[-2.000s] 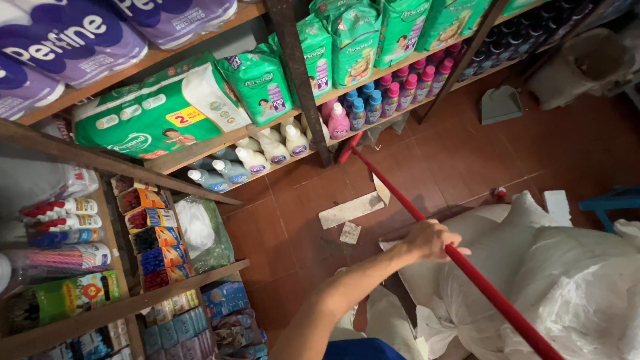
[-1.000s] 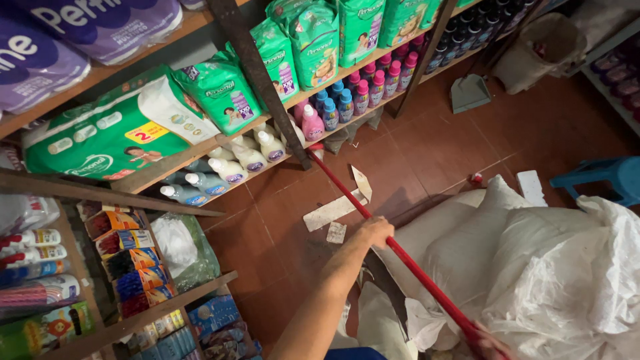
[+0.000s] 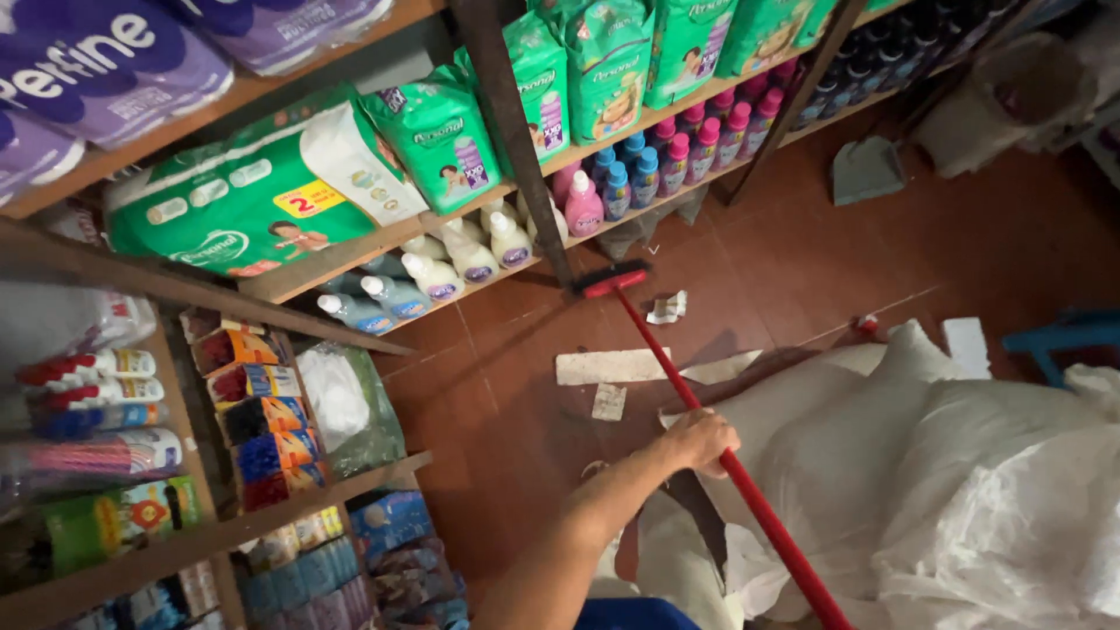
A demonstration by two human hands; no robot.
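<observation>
My left hand [image 3: 703, 443] grips the red handle of a push broom [image 3: 656, 350] about midway along its visible length. My right hand is out of view, and the handle runs off the bottom edge. The broom's red head [image 3: 615, 282], with dark bristles, rests on the tiled floor beside the foot of a dark shelf post. Just right of the head lies a crumpled scrap of paper [image 3: 668, 307]. A long pale strip [image 3: 604, 367] lies partly under the handle, with a small square scrap [image 3: 609, 402] below it and a pointed pale piece [image 3: 722, 367] to its right.
Large white sacks [image 3: 840, 437] fill the lower right. Shelves of diaper packs [image 3: 608, 79] and bottles [image 3: 643, 175] line the top; another shelf unit [image 3: 219, 525] stands left. A grey dustpan [image 3: 866, 171] lies farther back. A blue stool [image 3: 1059, 341] is at the right edge.
The broom head has come out from beside the shelf post's foot. One scrap now lies apart from the long strip. My right hand, seen on the handle one second ago, has left the view.
</observation>
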